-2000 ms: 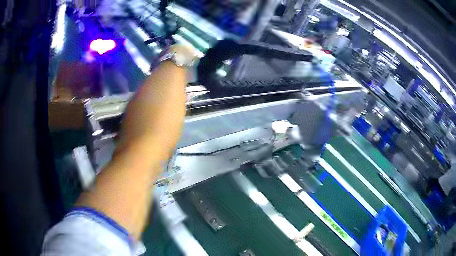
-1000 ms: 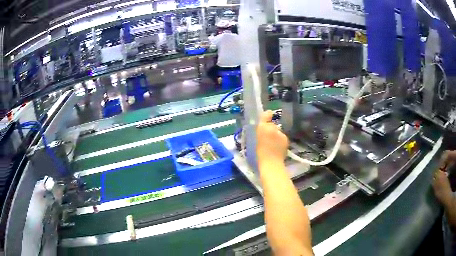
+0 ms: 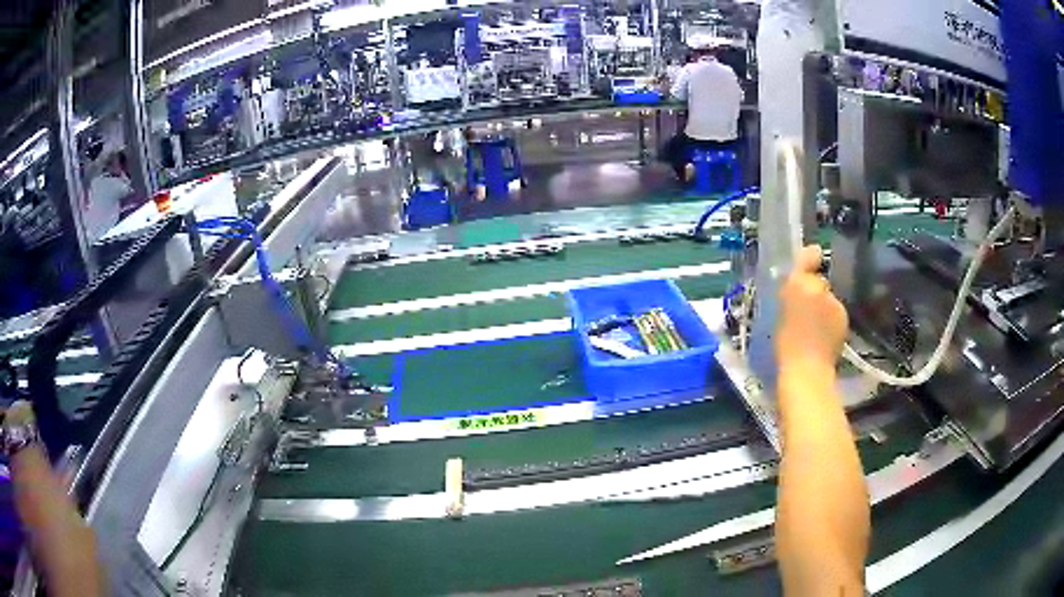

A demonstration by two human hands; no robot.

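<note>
My right hand [image 3: 812, 313] is raised at the upright metal post [image 3: 779, 198], with its fingers curled. A cream hose [image 3: 919, 380] runs down the post, passes at the hand and loops to the right machine. Whether the fingers grip the hose or only touch the post cannot be told. My left hand [image 3: 26, 449] is blurred and cut off at the left edge, beside the black cable chain [image 3: 99, 306]; its fingers are unclear. A dark bar [image 3: 607, 464] lies along a rail, right of the cream stop block [image 3: 454, 486].
A blue bin [image 3: 645, 379] with small items stands on the green belt [image 3: 373, 557], left of the post. Other dark bars lie at the near edge [image 3: 583, 588] and lower right [image 3: 743, 555]. A seated person [image 3: 708, 103] is far behind. Blue tubing [image 3: 264, 271] hangs at the left gantry.
The view has turned left, so bin and post appear further right. My right hand stays at the post. My left hand now shows at the left edge. The other hands at the right have left view.
</note>
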